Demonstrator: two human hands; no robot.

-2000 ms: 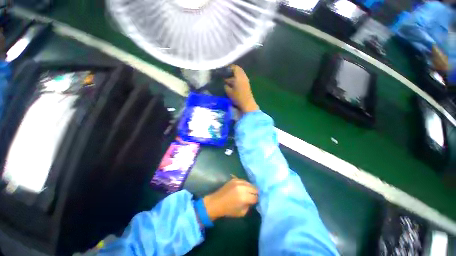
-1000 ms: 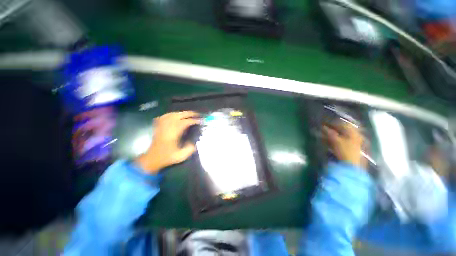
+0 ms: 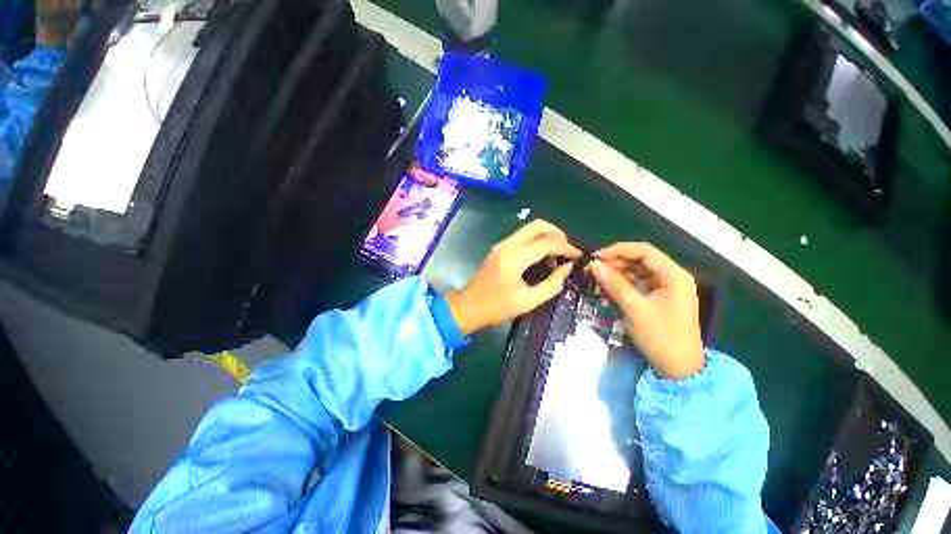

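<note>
A device unit [image 3: 584,407] with a large silver-white area lies in its black foam tray [image 3: 510,412] in front of me. My left hand [image 3: 518,275] and my right hand [image 3: 655,302] meet above the unit's top end. The fingertips of both hands are pinched close together around something small and dark. The fingers hide most of it, so I cannot tell its shape or whether both hands grip it. The hands cover part of the circuitry at the top end.
A blue bin [image 3: 436,143] with white scraps and a lit smartphone [image 3: 412,221] are beyond my left hand. Stacked foam trays [image 3: 261,209] stand at left, with an open unit on top. A parts tray [image 3: 864,469] of shiny pieces is at lower right. Another unit [image 3: 855,104] lies across the white strip.
My right hand has moved from the parts tray to the unit's top end. My left hand has come to meet it there. The view has also turned and shifted.
</note>
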